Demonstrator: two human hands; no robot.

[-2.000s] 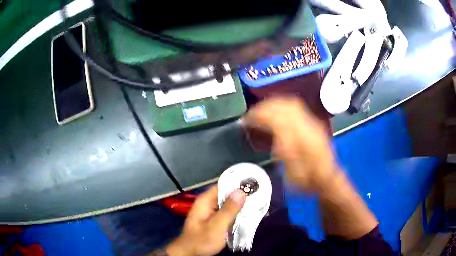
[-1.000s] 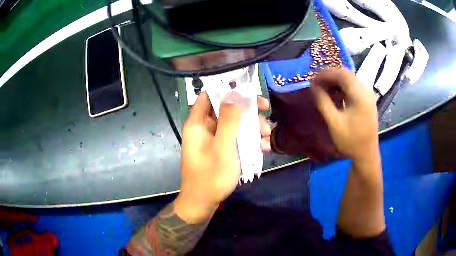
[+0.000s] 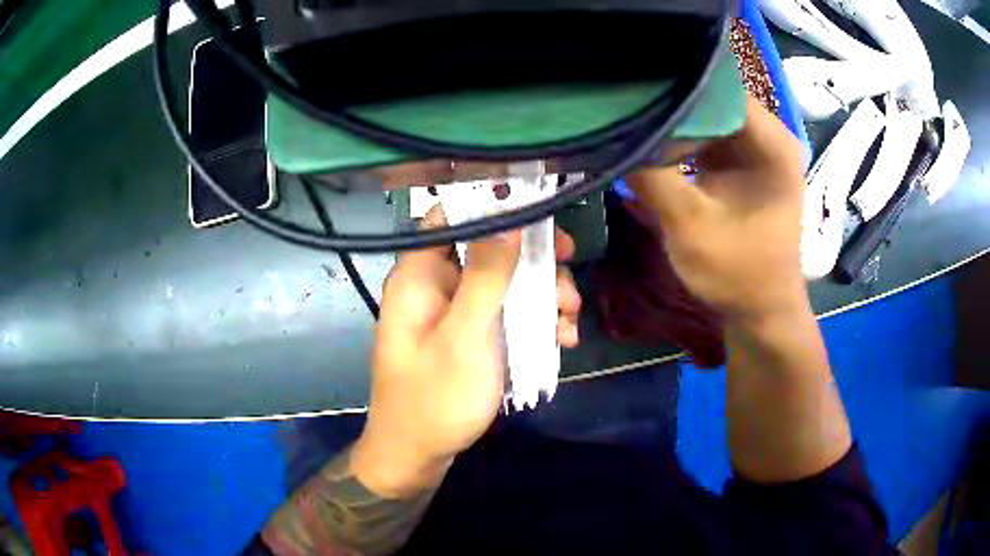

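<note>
A stack of white pieces [image 3: 532, 326] with jagged narrow tips points toward me; its far end lies under the press head. My left hand [image 3: 445, 326] is shut on the stack, thumb on top. The green and black press [image 3: 489, 119] hides the far end, and black cables cross in front. My right hand [image 3: 727, 217] is at the near side of the blue tray [image 3: 776, 65], fingers bent, partly behind the press edge; whether it holds anything cannot be seen. Copper-coloured rivets [image 3: 751, 65] lie in the tray.
A phone [image 3: 228, 141] lies left of the press. Loose white pieces [image 3: 890, 65] and a black-handled hammer [image 3: 890, 206] lie at right. A maroon cloth [image 3: 651, 288] is at the bench edge below the tray. A red stool [image 3: 67, 500] stands on the blue floor at lower left.
The stack has gone from in front of the bench to under the press head, held by my left hand. My right hand has moved from the tray's rivets toward the press's right edge.
</note>
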